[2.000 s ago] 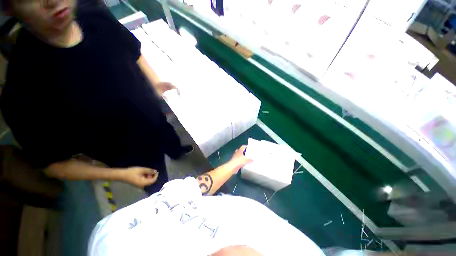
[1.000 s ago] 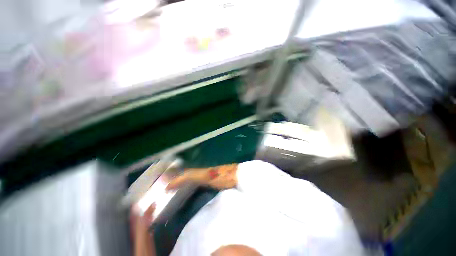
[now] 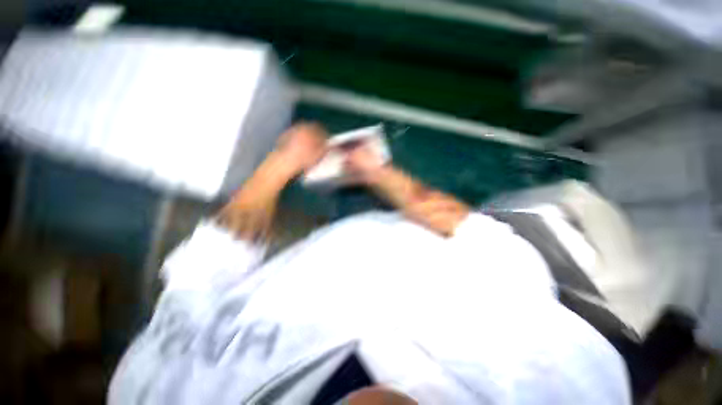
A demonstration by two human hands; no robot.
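Note:
A small white carton (image 3: 326, 171) is between my two hands over the dark green bench. My left hand (image 3: 302, 147) is at its left end and my right hand (image 3: 366, 161) is on its right part. The frame is blurred, and the fingers and the carton's flaps are not clear. A row of closed white cartons (image 3: 142, 95) stands on the left, close to my left hand.
An open large white box (image 3: 586, 229) is at the right, with loose flaps. Grey-white boxes (image 3: 653, 158) are stacked beyond it. A pale rail (image 3: 427, 119) runs behind my hands. A small white piece (image 3: 99, 19) lies at the upper left.
The view has swung left and down from the raised shelf. My hands and the carton now show near the middle. The other person seen two seconds ago is out of view.

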